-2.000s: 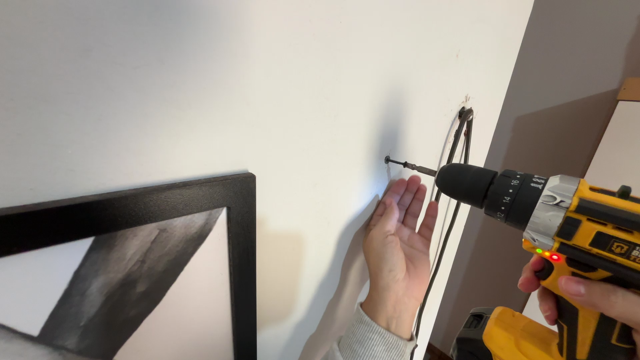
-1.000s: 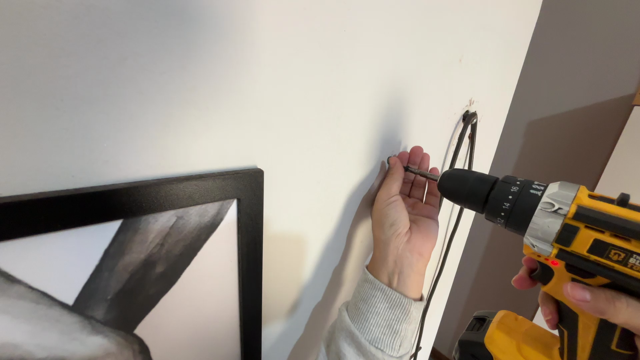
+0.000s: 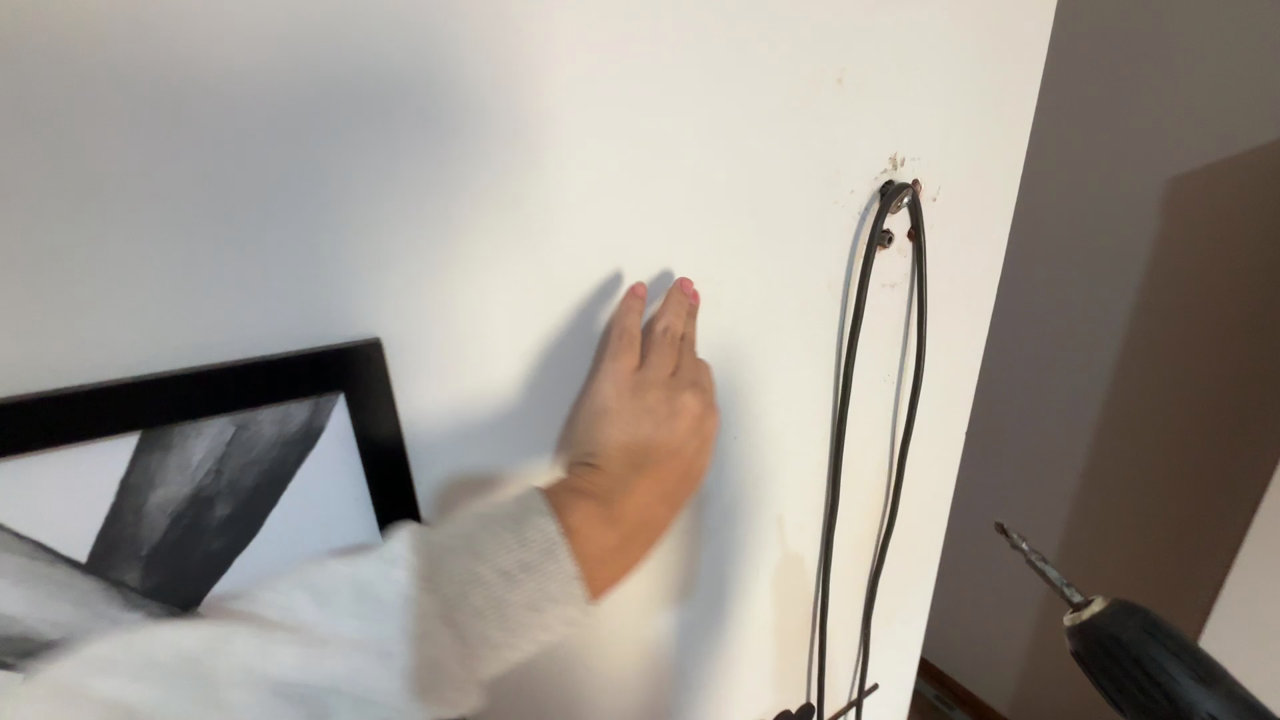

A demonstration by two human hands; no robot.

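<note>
My left hand (image 3: pixel 645 420), in a pale grey knit sleeve, is at the white wall (image 3: pixel 620 130) with its back to the camera. Its fingers point up; whether a screw is under them is hidden. The black chuck of the drill (image 3: pixel 1150 650) enters at the lower right corner, and its bare metal bit (image 3: pixel 1040 565) points up and left, away from the wall. My right hand is outside the view. No screw shows on the bit.
A black picture frame (image 3: pixel 390 450) with a grey and white picture is at lower left, partly behind my sleeve. A dark cable (image 3: pixel 835 440) hangs looped from a wall fixture (image 3: pixel 898 196) near the wall's right edge. Chipped spots surround that fixture.
The drill has moved down and right, off the screw it was set against. My left hand has turned from palm showing to back showing and left the bit. The view has shifted.
</note>
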